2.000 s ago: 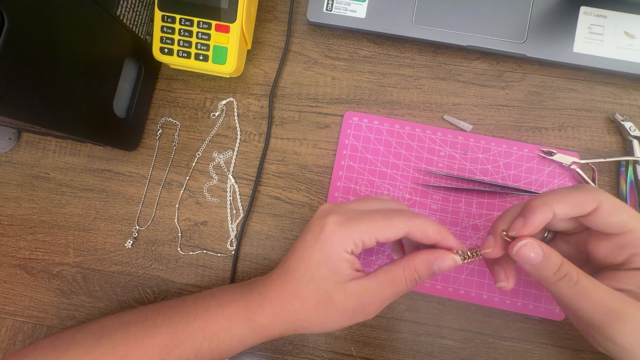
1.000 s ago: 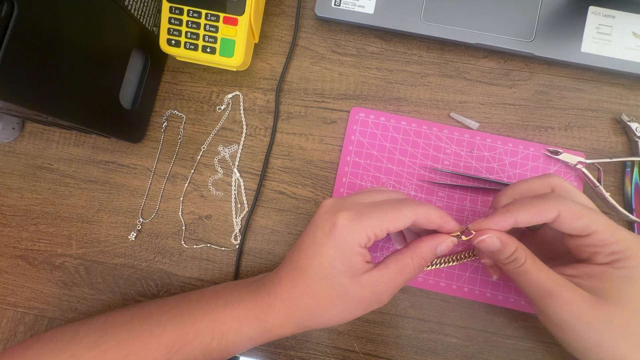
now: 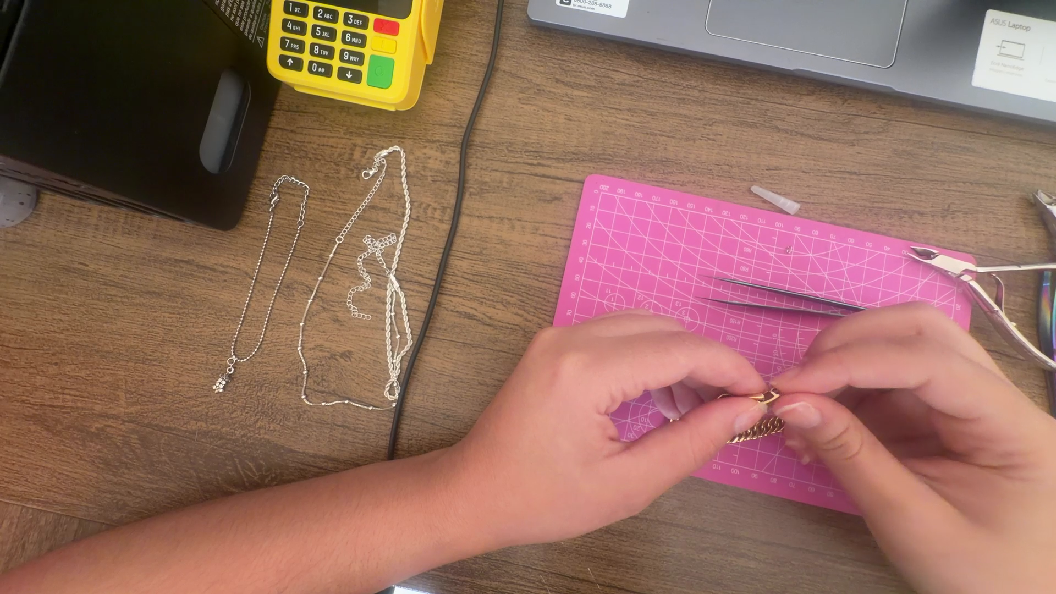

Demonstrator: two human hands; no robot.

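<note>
Over the lower part of a pink cutting mat, my left hand pinches one end of a gold-coloured curb chain between thumb and forefinger. Opposite it, my right hand grips a small gold link or clasp at the same spot; the fingertips nearly meet, and the exact part is partly hidden. A loop of the chain hangs below the fingertips. Dark tweezers lie on the mat just beyond my hands. Silver nippers rest across the mat's right edge.
Silver chain necklaces lie left of a black cable. A yellow card terminal, a black device and a grey laptop stand at the back. A small translucent tip lies by the mat's top edge; more pliers are at far right.
Two seconds ago my hands held the gold pieces slightly apart; now the fingertips are close together, with more of the chain showing beneath them. Little has changed over the last second.
</note>
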